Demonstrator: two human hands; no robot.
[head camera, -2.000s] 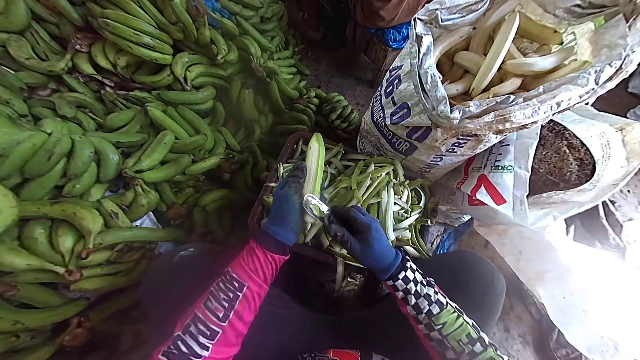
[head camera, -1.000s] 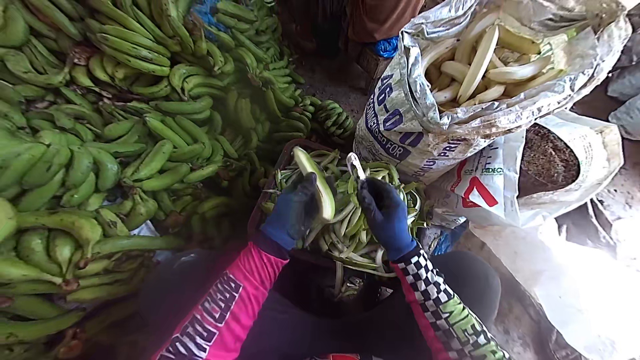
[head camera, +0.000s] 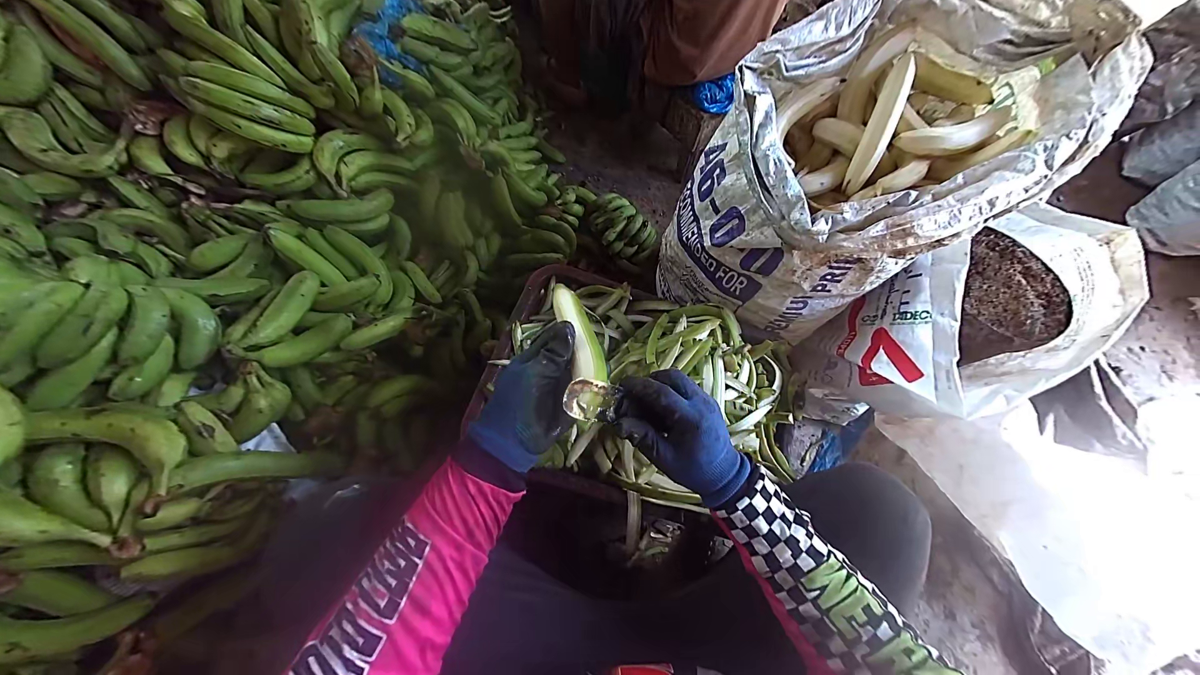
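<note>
My left hand (head camera: 527, 398), in a blue glove, is closed around a partly peeled green plantain (head camera: 583, 333) that points up and away from me. Some green skin still shows along its side. My right hand (head camera: 677, 427), also gloved in blue, grips a small metal peeler (head camera: 591, 399) whose blade end lies at the plantain's lower part. Beneath both hands a dark reddish plastic crate (head camera: 534, 291) is heaped with green peel strips (head camera: 717, 361).
Unpeeled green plantains (head camera: 309, 253) are piled across the left. A woven sack (head camera: 722, 187) of peeled plantains stands at the upper right, beside another sack (head camera: 1078, 309) with dark granular contents. Part of another person (head camera: 708, 37) shows at the top. My knee (head camera: 872, 525) is right of the crate.
The peeler was raised apart from the plantain one second ago; now it is down at the plantain's lower end. The plantain has turned more upright in my left hand.
</note>
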